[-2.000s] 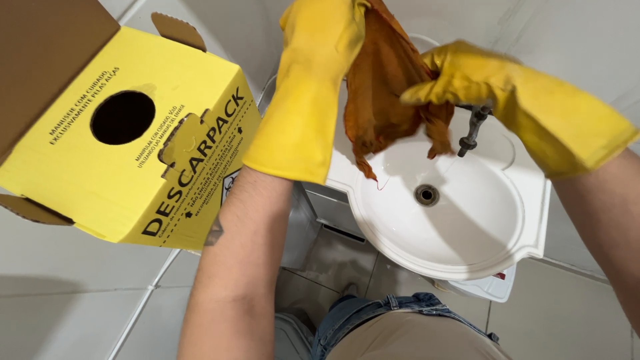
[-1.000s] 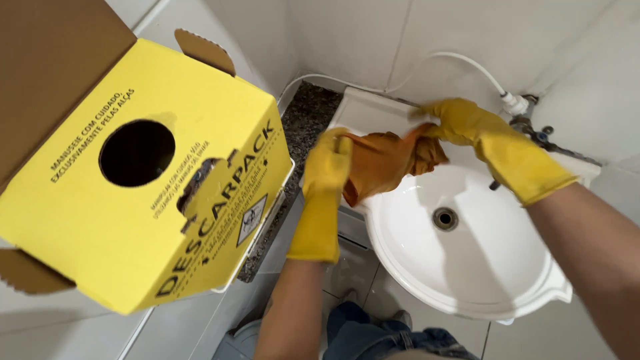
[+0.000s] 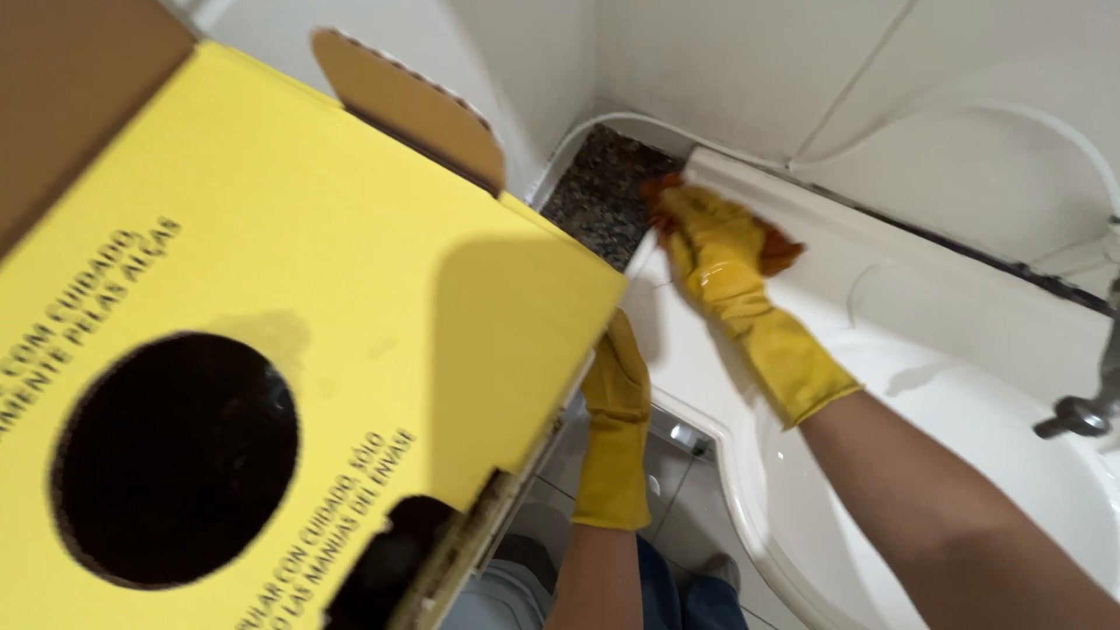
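Note:
My right hand (image 3: 722, 262), in a yellow rubber glove, presses an orange cloth (image 3: 781, 251) on the back left corner of the white washbasin (image 3: 682, 337), beside a strip of dark speckled granite (image 3: 604, 188). My left hand (image 3: 617, 376), gloved the same way, is low between the basin's left edge and the yellow cardboard sharps box (image 3: 367, 289). Its fingertips are partly hidden by the box edge, and whether it grips anything does not show. The box has a round dark opening in its top and a raised flap.
A metal tap (image 3: 1085, 411) stands at the basin's right. A white hose (image 3: 989, 107) runs along the tiled wall behind. Below are a grey-blue bin (image 3: 499, 595), the tiled floor and my shoe (image 3: 722, 570).
My left hand has let go of the cloth and moved down beside the box. My right hand has brought the cloth down onto the basin's back left corner. The view has shifted closer to the box.

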